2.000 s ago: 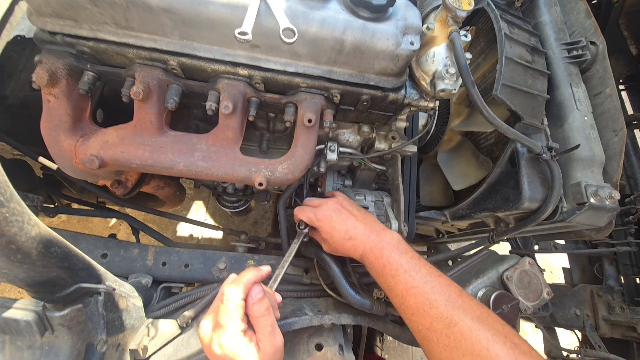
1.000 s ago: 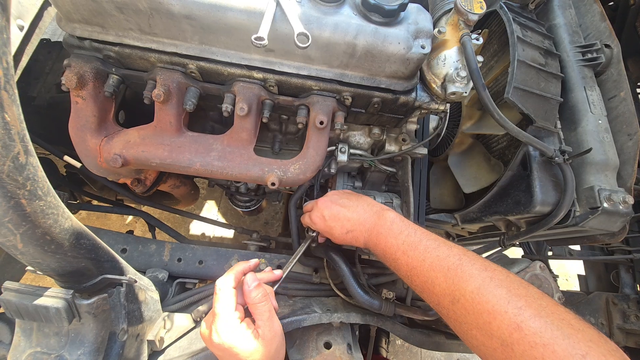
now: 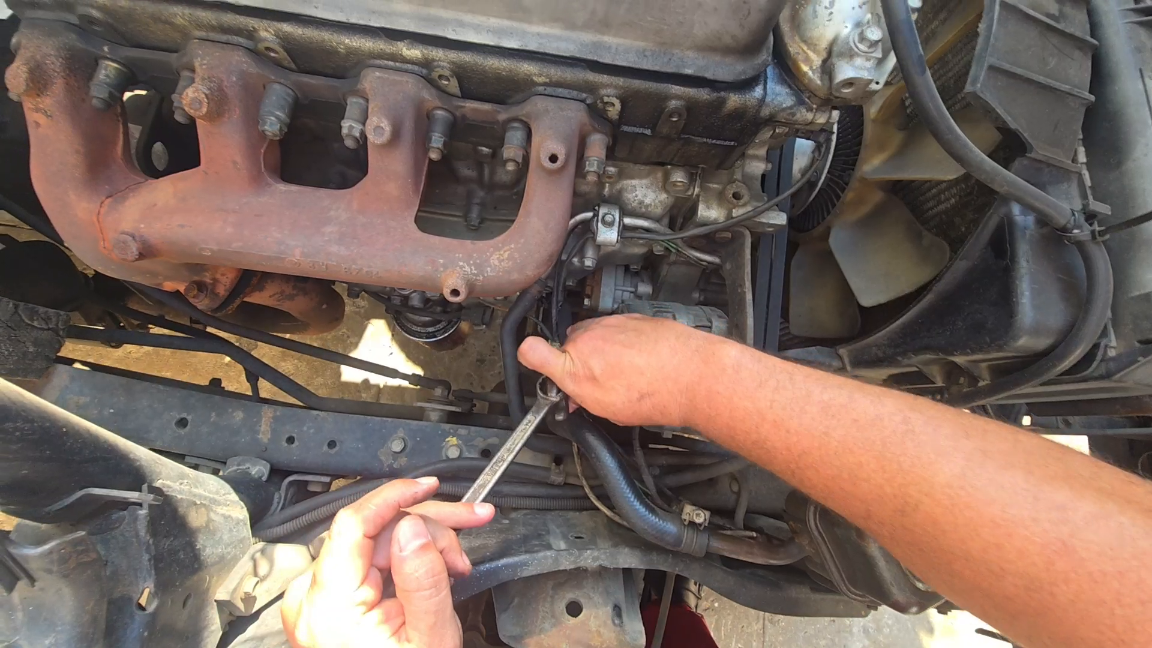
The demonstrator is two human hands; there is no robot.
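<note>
My left hand [image 3: 387, 562] is at the lower centre, fingers curled around the lower end of a steel combination wrench [image 3: 511, 450]. The wrench slants up to the right, and its ring end meets a fitting beside my right hand. My right hand [image 3: 621, 367] reaches in from the right below the engine, thumb out to the left, at the fitting near the alternator [image 3: 684, 315]; its fingertips are hidden, so what it grips cannot be seen. A black rubber hose [image 3: 621, 486] curves down just below it. The rusty exhaust manifold [image 3: 342, 229] lies up to the left.
The valve cover [image 3: 540, 27] spans the top. At the right are the fan blades [image 3: 886, 243], the black fan shroud [image 3: 963, 288] and a radiator hose [image 3: 954, 135]. The steel frame rail [image 3: 297, 432] runs across below the engine, with cables and a ribbed conduit beside it.
The view has moved closer, and the two wrenches on the valve cover are out of frame. Both hands remain at the same wrench and fitting.
</note>
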